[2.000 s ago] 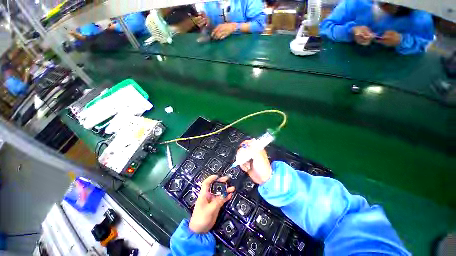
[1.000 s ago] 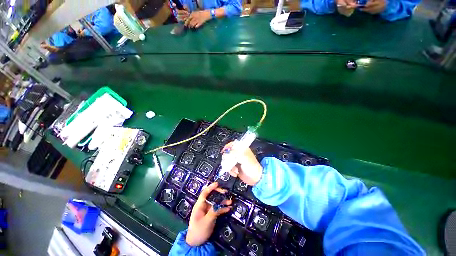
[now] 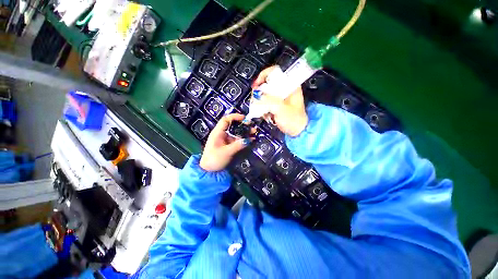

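Observation:
My left hand (image 3: 219, 146) pinches a small black housing (image 3: 238, 129) between thumb and fingers, above the black blister tray (image 3: 256, 188). My right hand (image 3: 284, 106) grips the large white syringe (image 3: 289, 77), tilted, with its narrow end down beside the housing. Whether the tip touches the housing cannot be told. The green adapter cap (image 3: 321, 54) is at the syringe's upper end, with the yellowish hose (image 3: 352, 20) running from it. Black housings with pale rings lie in the tray's pockets, one of them near the left (image 3: 195, 87).
The dispenser controller (image 3: 112, 46) with a red light stands at the upper left on the green worktop (image 3: 431, 98). A blue bin (image 3: 85, 110) and a white fixture (image 3: 155, 188) with a red button and black clamps (image 3: 112, 144) are at the left.
The view has tilted down, so tray and hands appear higher and the far workers are out of view. Both hands keep their holds, with the syringe's narrow end still near the housing.

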